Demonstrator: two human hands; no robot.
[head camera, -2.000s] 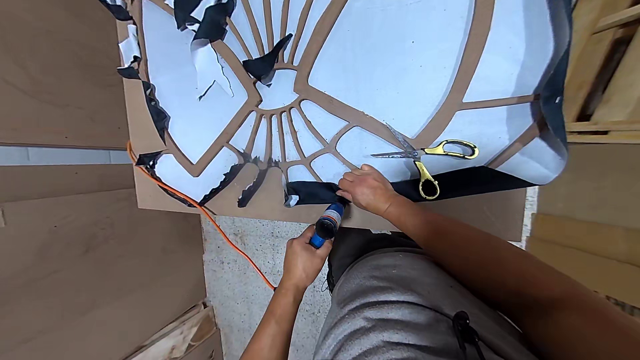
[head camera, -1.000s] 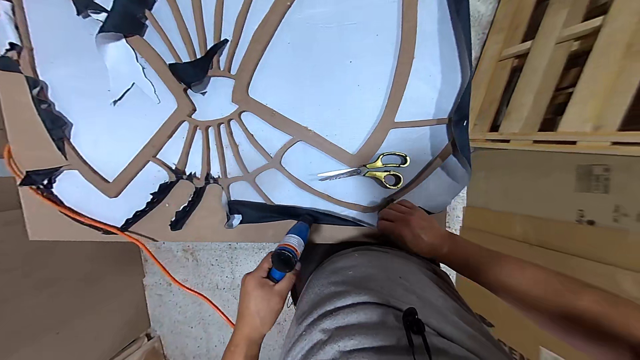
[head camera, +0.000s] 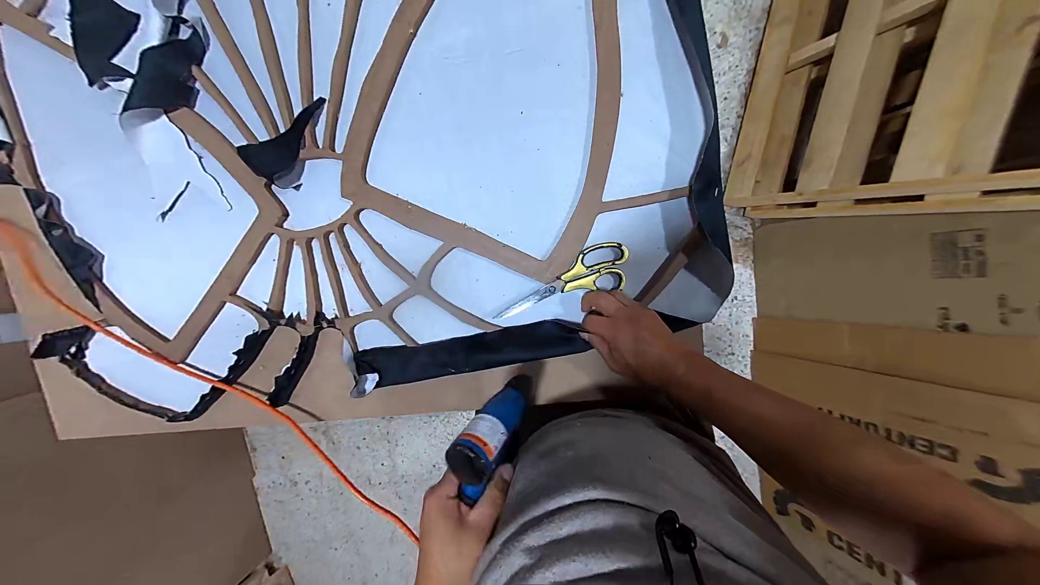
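Note:
My left hand (head camera: 465, 512) grips a blue power tool (head camera: 490, 439), seemingly a heat gun, its dark nose near the front edge of a brown board (head camera: 455, 396). With my right hand (head camera: 630, 333) I pinch the folded black fabric (head camera: 479, 353) that runs along that edge. Under the fabric lies a brown cut-out frame (head camera: 390, 203) with curved ribs and white backing (head camera: 487, 138) in its gaps. Yellow-handled scissors (head camera: 577, 279) rest on the white, blades pointing left, just above my right hand. Torn black fabric scraps (head camera: 166, 69) hang at the upper left.
An orange cord (head camera: 309, 439) crosses the board's left corner and drops toward the floor (head camera: 341, 479). Wooden pallets (head camera: 861, 106) stand at the upper right, with printed cardboard (head camera: 877, 284) below them. Another brown sheet (head camera: 130, 487) lies at the lower left.
Since the earliest frame my right hand has moved right along the black fabric, away from the tool. The tool's nose has drawn back from the folded strip. The view has shifted.

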